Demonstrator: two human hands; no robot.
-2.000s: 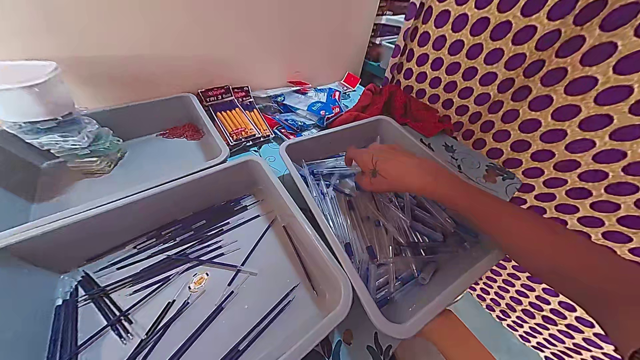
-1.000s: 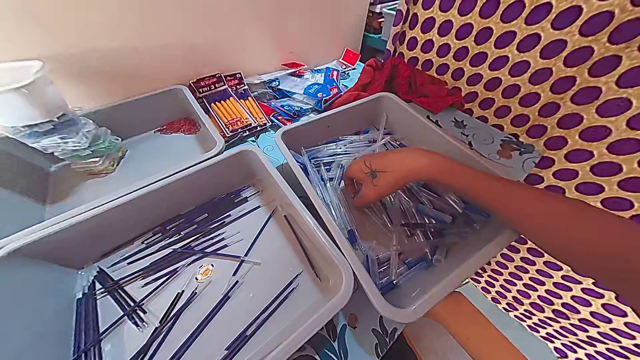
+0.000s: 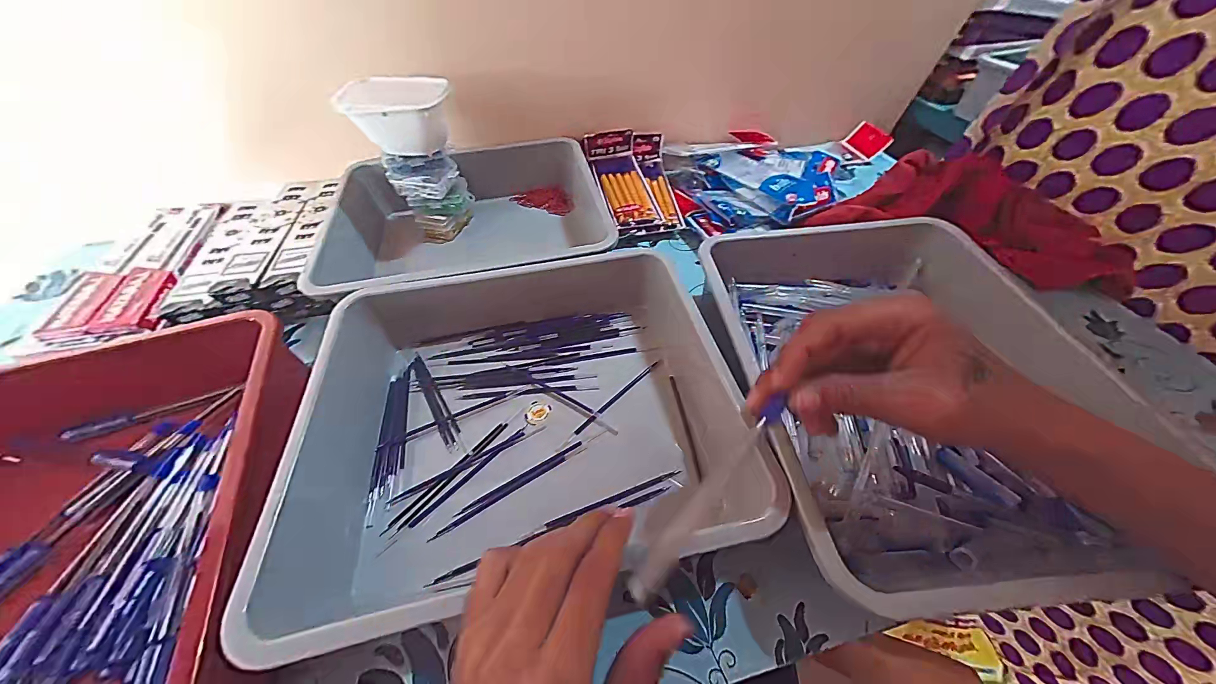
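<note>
My right hand [image 3: 874,370] pinches a clear plastic pen barrel [image 3: 698,508] by its blue end, above the near left edge of the right grey tray [image 3: 1054,332]. That tray holds many clear pen barrels [image 3: 883,465]. My left hand [image 3: 546,603] is over the near rim of the middle grey tray [image 3: 323,636], its thumb apart from the fingers, with nothing seen in it; its fingertips are close to dark blue ink refills [image 3: 518,489] lying in that tray. A small round sticker [image 3: 538,412] is among the refills.
A red tray [image 3: 252,380] with blue-capped pens [image 3: 142,551] is at left. Behind are a grey tray [image 3: 456,266] with a white container [image 3: 397,114], boxes [image 3: 237,237], packs of orange pens [image 3: 632,190], blue plastic packets [image 3: 769,180] and a red cloth [image 3: 988,209].
My right hand has come out from among the barrels with one in its fingers. My left hand has come into view over the middle tray. The view has shifted left.
</note>
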